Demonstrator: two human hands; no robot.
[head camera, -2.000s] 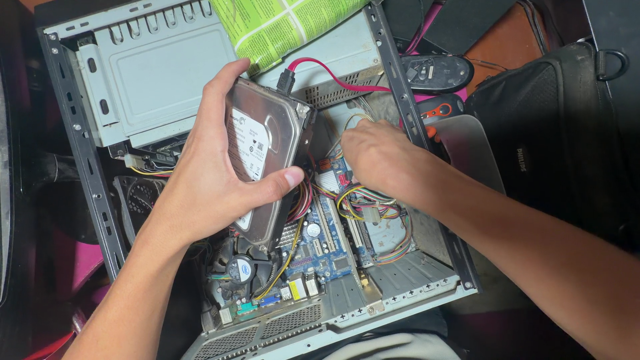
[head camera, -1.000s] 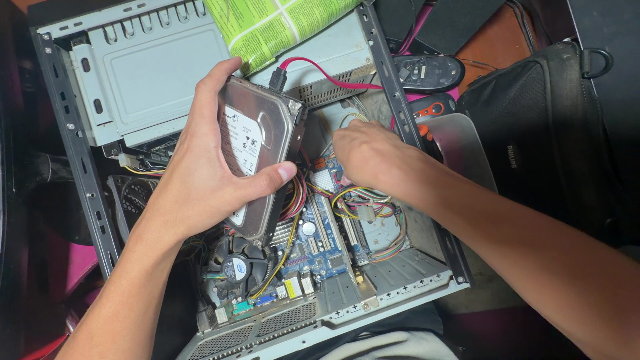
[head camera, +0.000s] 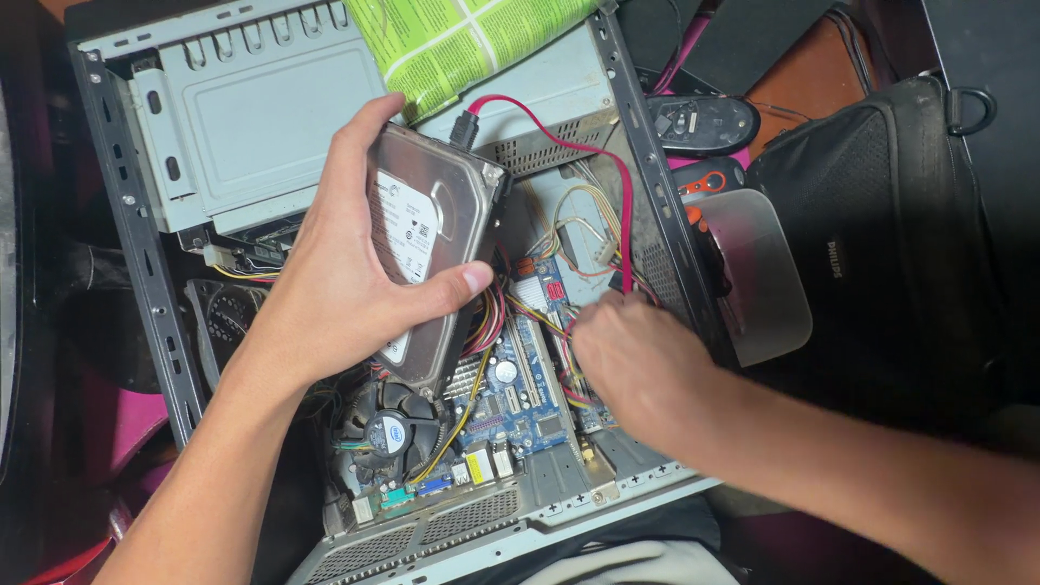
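My left hand (head camera: 341, 268) grips a 3.5-inch Seagate hard disk drive (head camera: 459, 203) by its edges, tilted above the open computer case. A red SATA cable (head camera: 605, 150) with a black plug runs from the drive's upper end toward my right hand (head camera: 642, 366). That hand is low in the case, over the lower right of the blue motherboard (head camera: 516, 406), fingers curled at the red cable's lower end and a bundle of coloured wires (head camera: 573, 378). Its fingertips are hidden, so what they pinch cannot be told. A CPU fan (head camera: 390, 431) lies below the drive.
The metal case (head camera: 630, 479) surrounds the work, with a drive cage (head camera: 268, 122) at upper left. A green printed packet (head camera: 455, 49) rests on its top edge. Right of the case are an upturned computer mouse (head camera: 703, 124), a translucent plastic container (head camera: 760, 276) and a black Philips bag (head camera: 877, 244).
My right hand has moved down from the upper part of the case floor, and the red cable now stretches down to it. My left hand still holds the drive.
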